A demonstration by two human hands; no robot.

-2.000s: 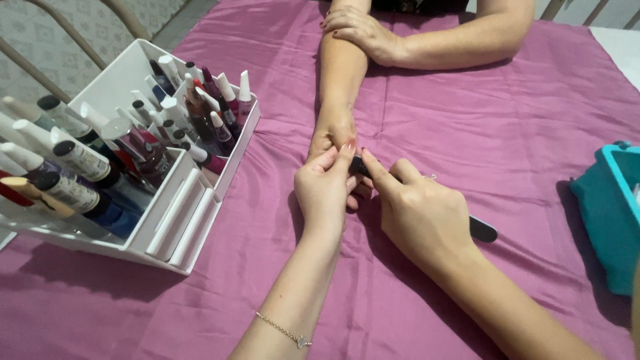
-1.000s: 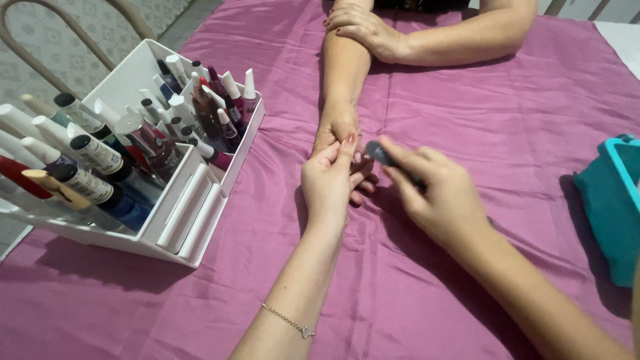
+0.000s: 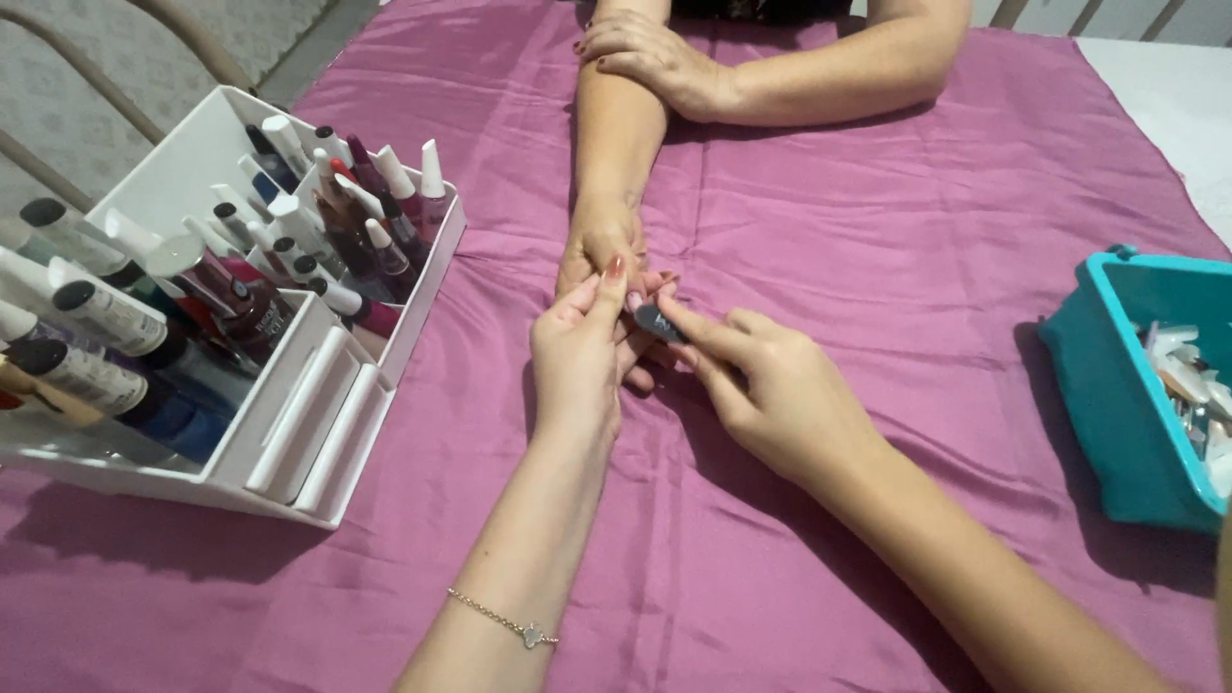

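Observation:
Across the table another person's hand (image 3: 603, 239) is stretched out, and my left hand (image 3: 582, 356) grips its fingers, my thumb on top. Between the fingertips of my right hand (image 3: 770, 375) is a dark nail file (image 3: 658, 323); its rounded tip lies at one of the person's fingernails. The rest of the file is hidden by my right hand. The person's other hand (image 3: 664, 67) rests on the outstretched forearm. A thin chain bracelet (image 3: 496, 619) circles my left wrist.
On the left stands a white organizer (image 3: 421, 289) full of nail polish bottles (image 3: 385, 252). A teal plastic bin (image 3: 1107, 385) holding small pale pieces is at the right. A wrinkled pink cloth (image 3: 866, 241) covers the table; chair bars show behind.
One second ago my right hand held the file slightly away from the person's fingers; now its tip is at a nail. My left hand keeps its hold.

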